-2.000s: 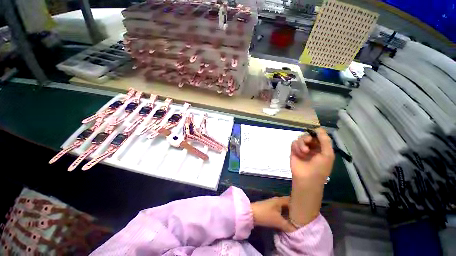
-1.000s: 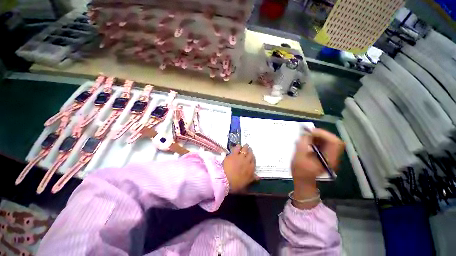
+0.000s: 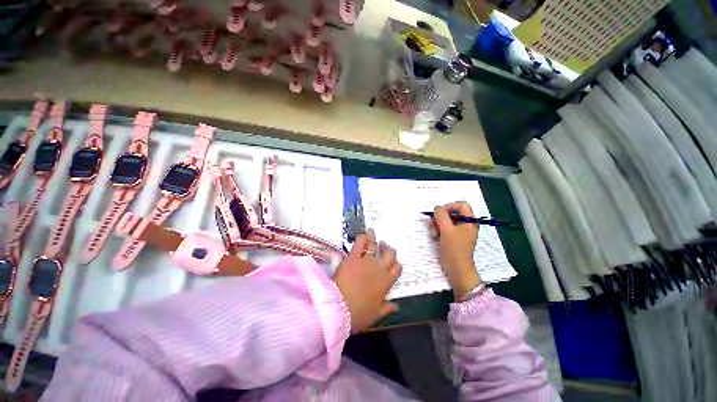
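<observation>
The record sheet (image 3: 417, 235) lies on a blue clipboard (image 3: 351, 188) with a metal clip at its left edge. My right hand (image 3: 456, 243) holds a black pen (image 3: 487, 221), its tip at the sheet's upper middle. My left hand (image 3: 368, 283) rests empty on the sheet's lower left edge and clip, fingers a little apart. Left of it, the white tray (image 3: 295, 184) holds several pink-strap smartwatches (image 3: 128, 169), screens up. A brown-strap smartwatch (image 3: 200, 253) lies back up among them. Folded pink straps (image 3: 271, 232) lie beside it, near my left sleeve.
Loaded trays with pink straps (image 3: 236, 47) stand at the back. A clear plastic box (image 3: 424, 47) and a bottle (image 3: 444, 86) stand behind the sheet. A tall tray stack with black straps (image 3: 605, 188) is at the right. A yellow dotted sheet (image 3: 590, 27) hangs at the top right.
The view has moved closer to the sheet. My left hand has come from my right forearm onto the clipboard's edge. My right hand has lowered, with the pen tip now over the sheet's upper middle.
</observation>
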